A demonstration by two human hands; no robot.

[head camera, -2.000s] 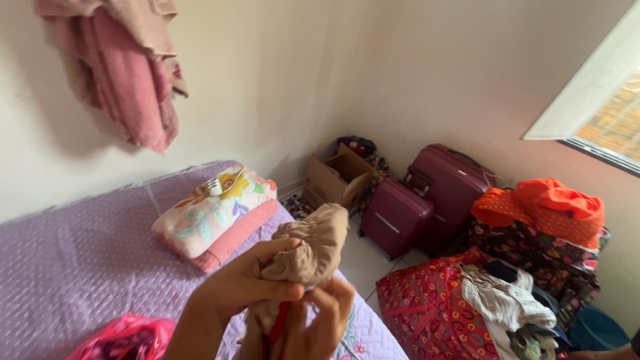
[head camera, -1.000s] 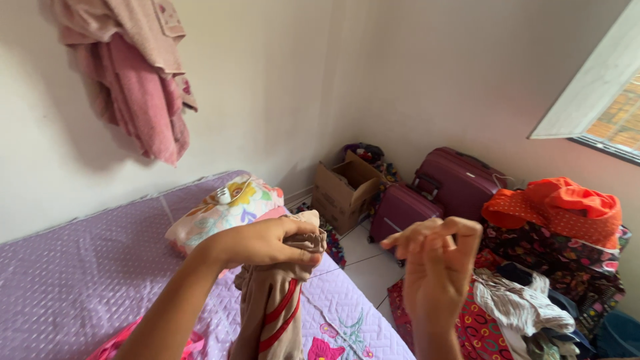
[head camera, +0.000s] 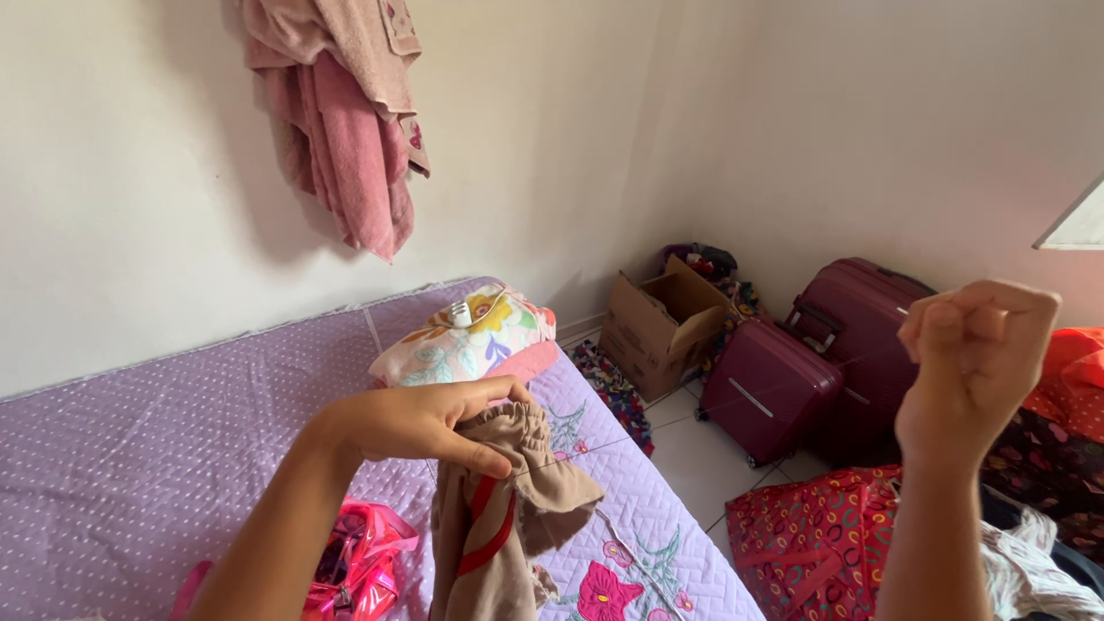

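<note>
My left hand (head camera: pixel 431 427) pinches the gathered, elastic-like edge of a beige cloth garment (head camera: pixel 483 526) with red trim, which hangs down over the bed. From the cloth near my left thumb a thin dark thread (head camera: pixel 595 449) stretches up and to the right, towards my right hand (head camera: pixel 975 371). My right hand is raised well away at the right, fingers curled and thumb pressed against them. The thread's far end is too fine to follow, and no needle can be made out.
A purple quilted bedspread (head camera: pixel 172 448) bears a shiny pink bag (head camera: pixel 371 552) and a folded floral cloth (head camera: pixel 466 345) with a white plug and cord. Beyond stand a cardboard box (head camera: pixel 647 336), maroon suitcases (head camera: pixel 768 388) and a red patterned bag (head camera: pixel 811 543). Towels (head camera: pixel 354 129) hang on the wall.
Two seconds ago both hands were together at the beige garment. My right hand has moved away to the right and its fingers have curled. My left hand has stayed on the cloth.
</note>
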